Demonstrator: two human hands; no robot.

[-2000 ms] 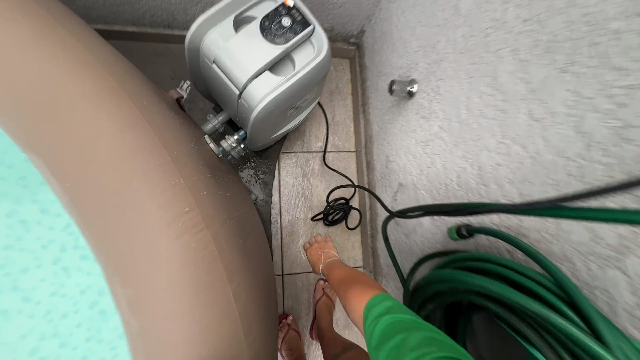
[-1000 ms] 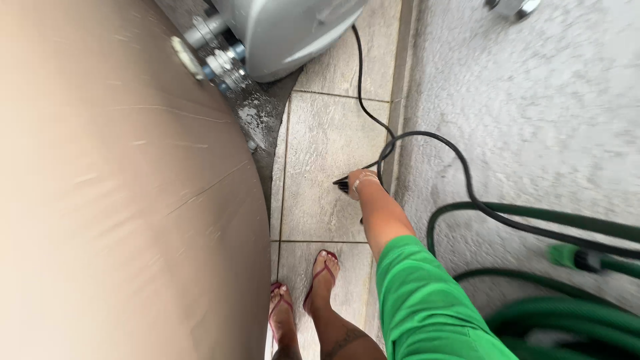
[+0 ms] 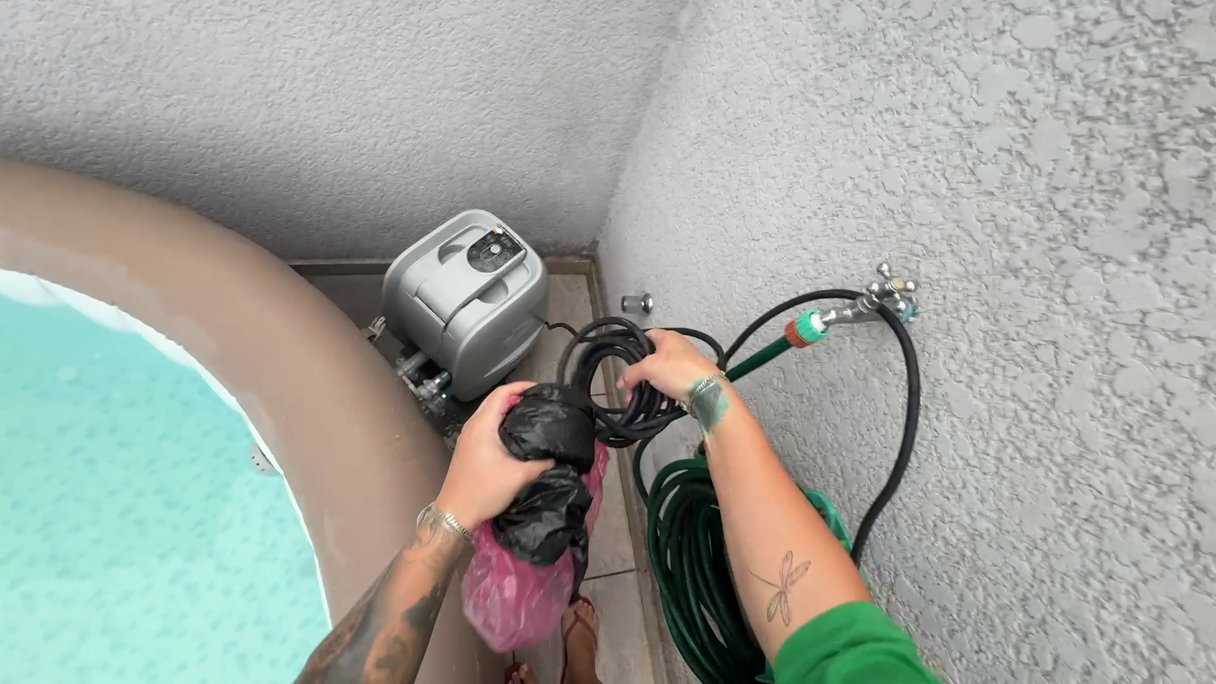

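Observation:
My left hand (image 3: 494, 456) grips a bundle wrapped in black plastic (image 3: 546, 427), from which a pink plastic bag (image 3: 518, 594) hangs. Right beside it, my right hand (image 3: 670, 366) holds a coiled black cable (image 3: 608, 356) in the air. Part of the cable loops over a metal wall tap (image 3: 879, 294), and a thin length leads toward the grey pool pump unit (image 3: 465, 299) beyond my hands. What lies inside the black plastic is hidden.
An inflatable pool's beige wall (image 3: 351, 418) curves along the left. A coiled green garden hose (image 3: 689, 570) hangs low at the right, by the textured wall (image 3: 1045, 380). A short metal fitting (image 3: 636, 304) sticks out near the corner. Tiled floor (image 3: 608, 532) runs between pool and wall.
The black cable, lying loose on the tiles two seconds ago, is now coiled and lifted in my right hand. My left hand has come into view with the wrapped bundle. The view has tilted up.

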